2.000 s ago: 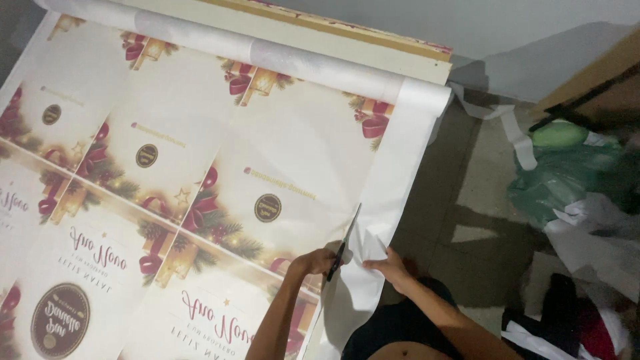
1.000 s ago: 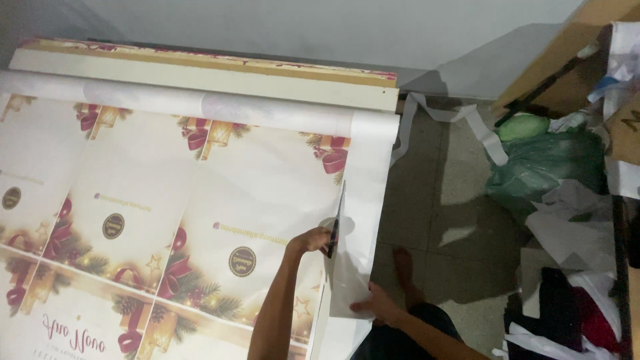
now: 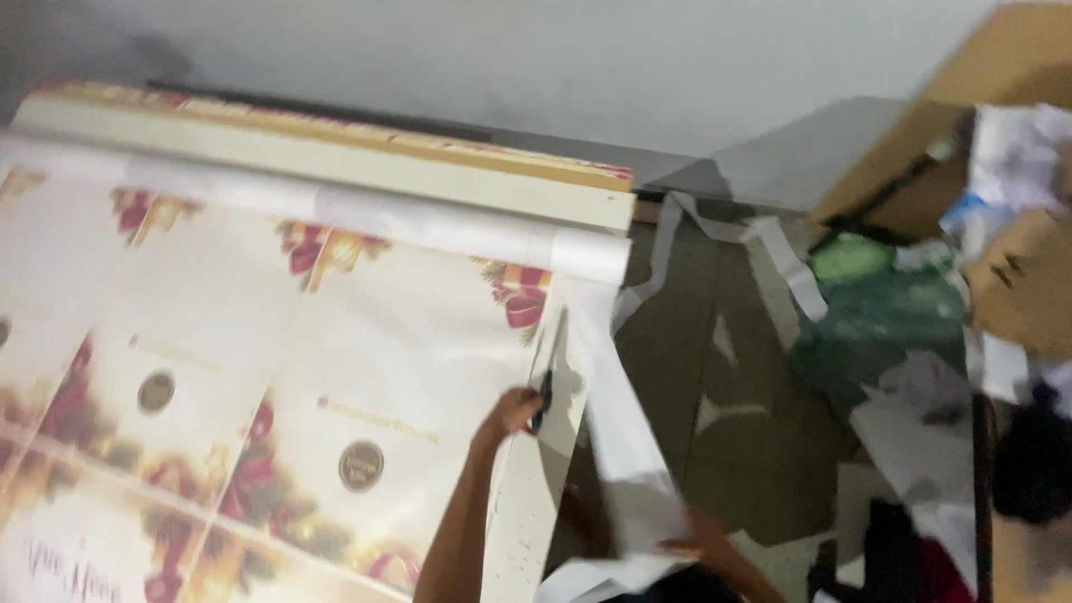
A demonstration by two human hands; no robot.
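Observation:
A printed sheet (image 3: 402, 352) with red bows, pine sprigs and round dark badges lies across the table. My left hand (image 3: 519, 410) is closed around the dark handles of a pair of scissors (image 3: 548, 389), whose blades point away from me along the sheet's right margin. A long white strip (image 3: 624, 419) hangs off the table's right side, separated from the printed part up to near the blades. Its near end is at my right hand (image 3: 687, 540), blurred, with the fingers around the strip.
The rolled part of the sheet (image 3: 435, 230) lies along the far side, before a pale board (image 3: 335, 155) and the wall. On the floor at right are white offcuts (image 3: 729, 410), a green plastic bag (image 3: 879, 310), cardboard (image 3: 1022, 276) and dark cloth (image 3: 888, 553).
My left hand and the scissors have moved farther along the margin toward the roll. My right hand has drawn the white strip away to the right, off the table. The view has shifted.

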